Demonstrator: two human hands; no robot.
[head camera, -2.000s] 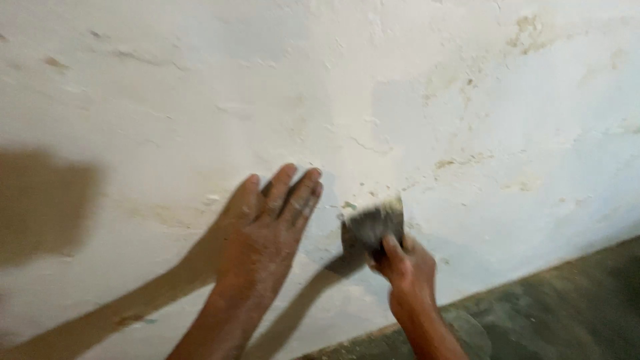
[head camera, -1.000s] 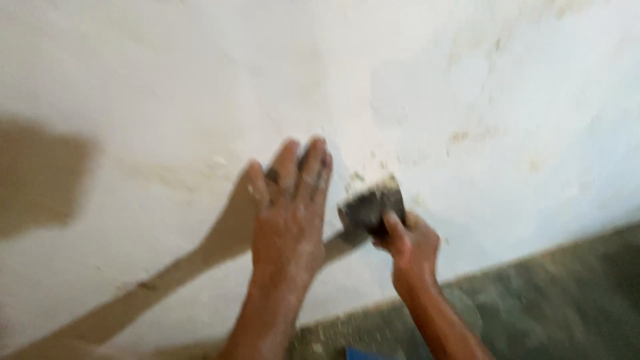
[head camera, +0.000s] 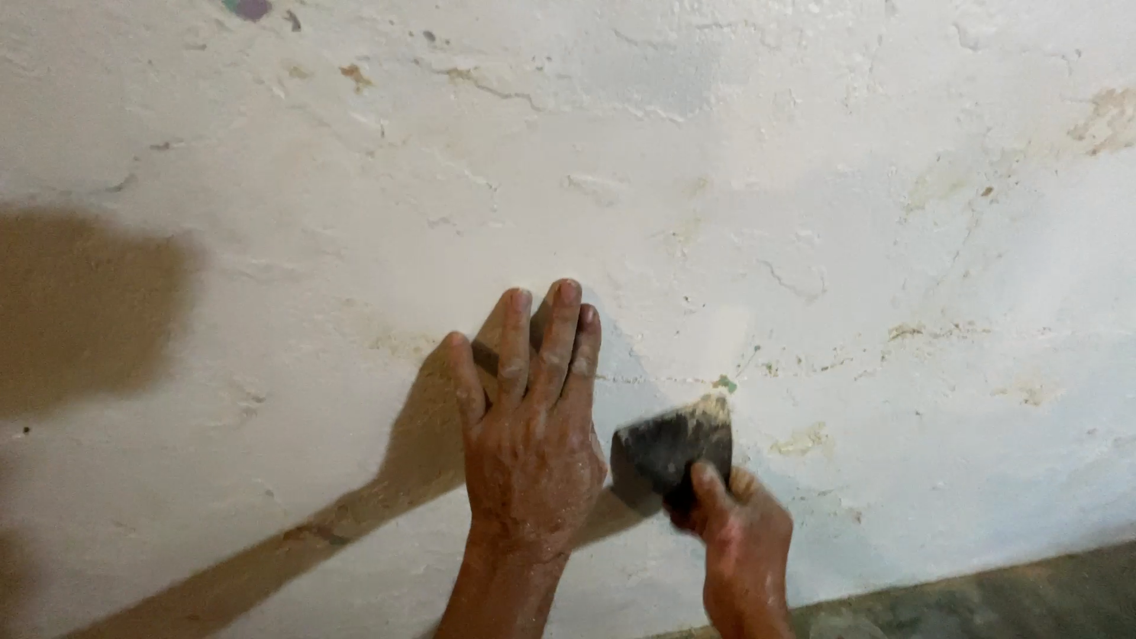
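Observation:
My left hand lies flat against a white painted wall, its fingers spread and nothing held in it. To its right, my right hand grips a dark, broad-bladed putty knife, thumb over the lower part of the blade. The blade points up the wall, and its upper right corner carries whitish residue. Just above that corner is a small green spot where the surface is chipped. My right fingers hide the knife's handle. Cracks, blisters and brownish stains mark the wall around both hands.
A dark greenish floor meets the wall along a slanting edge at the lower right. Shadows of an arm and hand stretch across the wall at the left. A purple and green patch shows near the top edge.
My left hand stays on the wall with its fingers spread, and my right hand still holds the putty knife. The blue thing at the bottom edge one second ago is out of view.

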